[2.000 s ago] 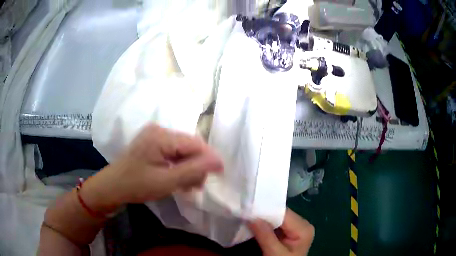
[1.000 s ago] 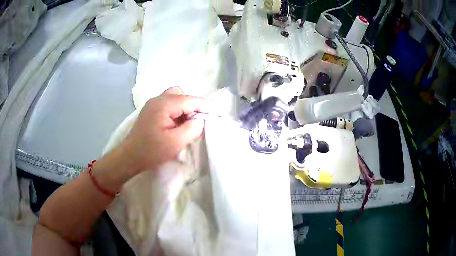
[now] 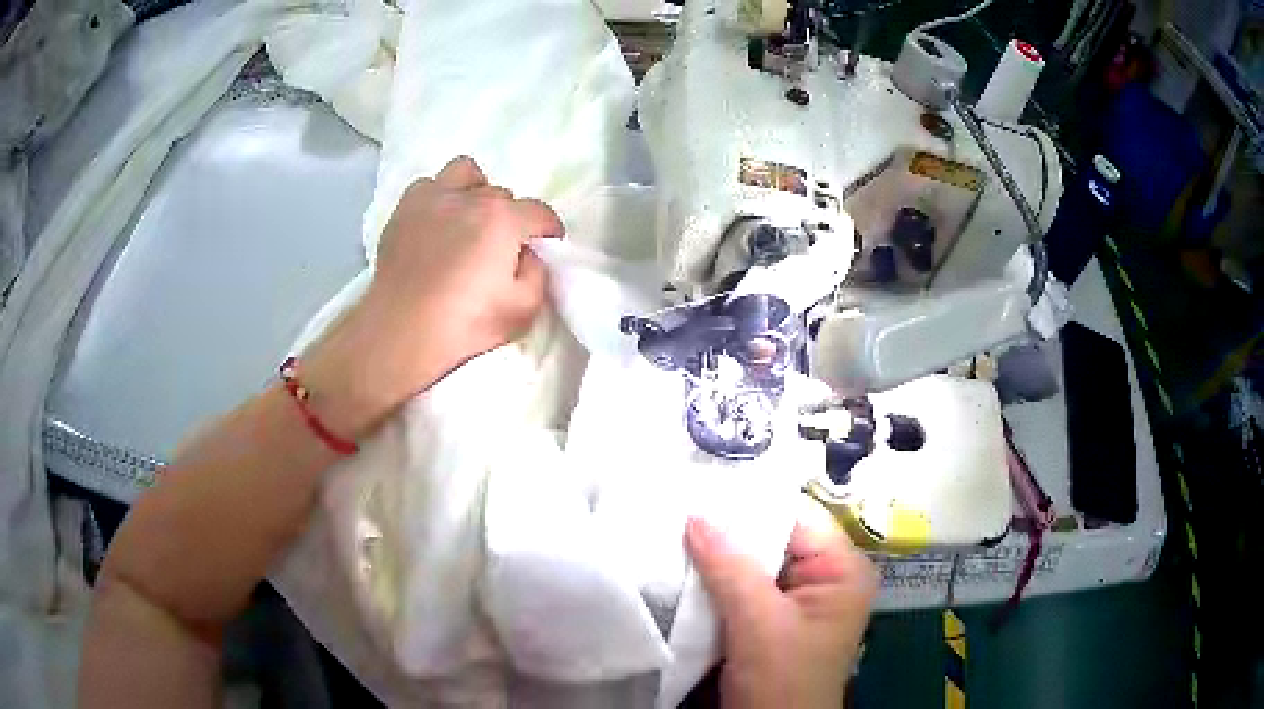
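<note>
A large white garment piece lies over the table and hangs down at the front, with its upper part behind my left hand. My left hand pinches the cloth edge left of the presser foot and needle area. My right hand grips the cloth just below the needle area, with the thumb on top; the fingers are partly bent around the edge. The cloth near the foot is overexposed, so its edge there is hard to tell.
The off-white sewing machine stands behind the needle area. Right of it are a white lamp head, a machine side cover with yellow tape, a black rectangle and a red cord. More white cloth hangs at left.
My right hand has come into view and holds the cloth below the foot. My left hand has moved slightly up and holds the cloth edge. The cloth in front is now folded and bunched.
</note>
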